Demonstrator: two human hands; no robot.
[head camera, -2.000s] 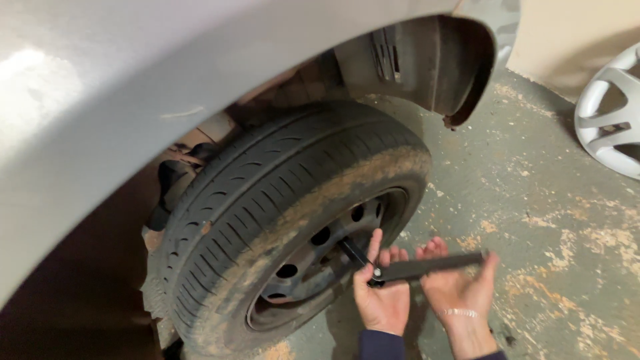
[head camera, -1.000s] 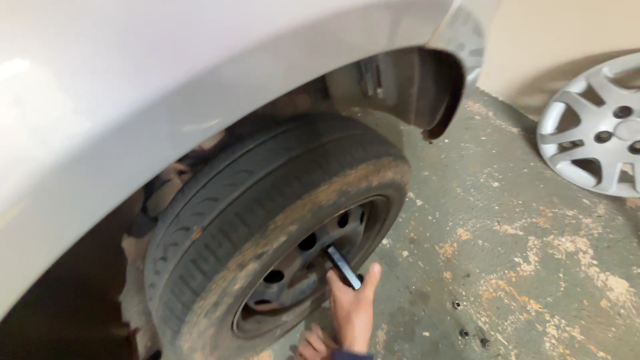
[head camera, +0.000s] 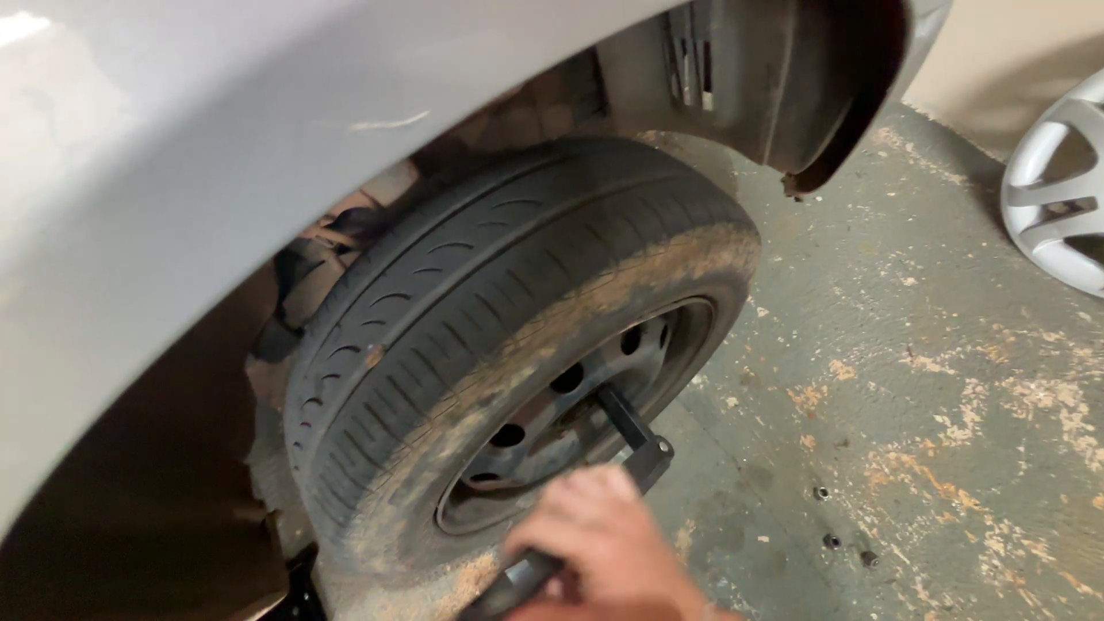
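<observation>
The tyre (head camera: 517, 302) with its dark steel wheel (head camera: 526, 461) sits turned outward under the silver fender. A black hinged lug wrench (head camera: 634, 423) reaches from the wheel's centre area to a joint, and its handle slants down to the lower left. My right hand (head camera: 604, 535), blurred, is closed around that handle below the wheel. Some skin shows under the handle at the bottom edge; whether it is my left hand cannot be told. The fit of the wrench's socket end is hidden inside the rim.
Three small lug nuts (head camera: 831, 542) lie on the worn, painted floor (head camera: 862, 345) right of the wheel. A silver wheel cover (head camera: 1056, 185) leans at the wall on the far right. The fender (head camera: 259, 129) and its wheel-arch edge overhang the tyre.
Two seconds ago both hands were at the wrench, whose handle pointed right; now the handle points to the lower left, with my right hand around it.
</observation>
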